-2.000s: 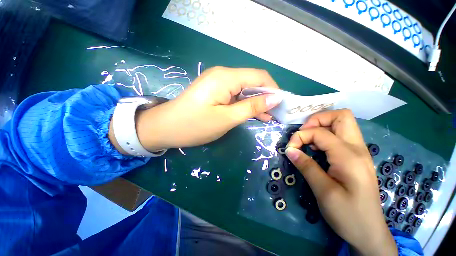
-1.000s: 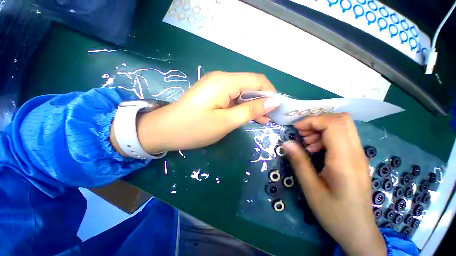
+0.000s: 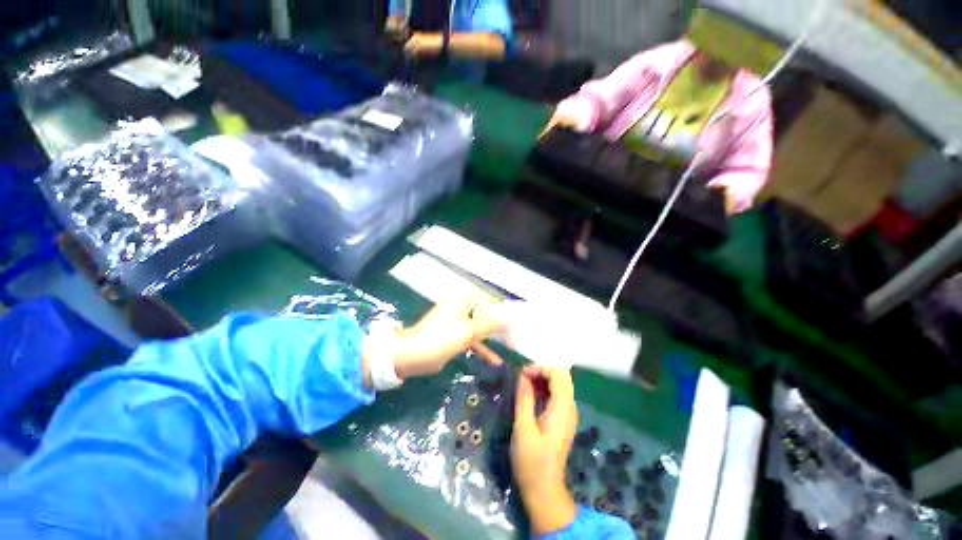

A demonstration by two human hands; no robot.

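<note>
My left hand (image 3: pixel 448 335) holds the white release paper (image 3: pixel 538 335) near its left end; the frame is blurred. My right hand (image 3: pixel 543 427) is just below the paper, fingers bent; whether it holds a ring is too blurred to tell. Under and beside it lies the clear plastic pack (image 3: pixel 422 459) with small round black parts (image 3: pixel 622 475) on the right. Several parts to the left of my right hand carry pale rings (image 3: pixel 462 467). The ring shapes on the held paper cannot be made out.
Stacked bluish packed trays (image 3: pixel 364 179) stand at the back left, beside silvery filled packs (image 3: pixel 137 200). A white sheet (image 3: pixel 527 285) lies beyond my hands. White strips (image 3: pixel 717 454) and another filled pack (image 3: pixel 844 464) are at right. A white cable (image 3: pixel 659 222) hangs down. A person in pink (image 3: pixel 675 116) sits opposite.
The head view has tilted up and widened, so the stacks and other people now show. My left hand still holds the paper; my right hand is still just below it.
</note>
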